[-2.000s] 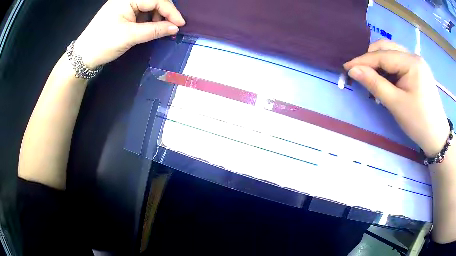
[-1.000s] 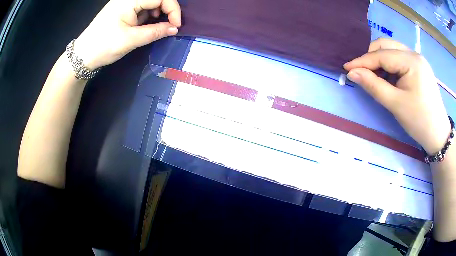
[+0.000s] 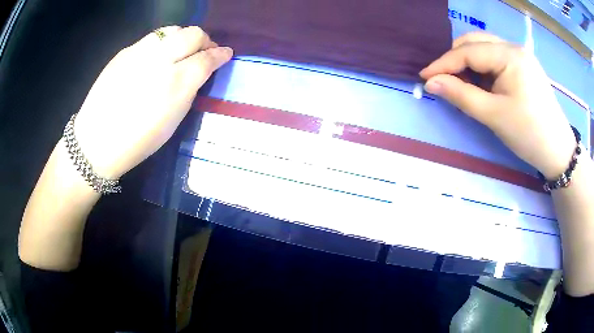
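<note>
A dark purple-maroon fabric piece [image 3: 325, 32] lies at the top of the view, its lower edge along a dark line on the clear sewing template [image 3: 293, 169]. My left hand [image 3: 153, 91] has its fingertips together at the fabric's lower left corner. My right hand [image 3: 501, 91] pinches the fabric's lower right corner between thumb and fingers. A small white tab [image 3: 418, 91] sits at the edge beside my right thumb. A dark red strip [image 3: 417, 143] crosses the template below the fabric. The fabric's far edge is out of view.
Printed blue code [image 3: 467, 19] shows on the template at the upper right. Brown tape [image 3: 553, 29] runs along the far right edge. A glossy black surface [image 3: 39, 71] lies to the left. A greenish rounded object [image 3: 492, 309] shows at the bottom right.
My left hand has turned and lowered, with its back now towards the camera. The template, fabric and my right hand appear slightly further left and up in the view.
</note>
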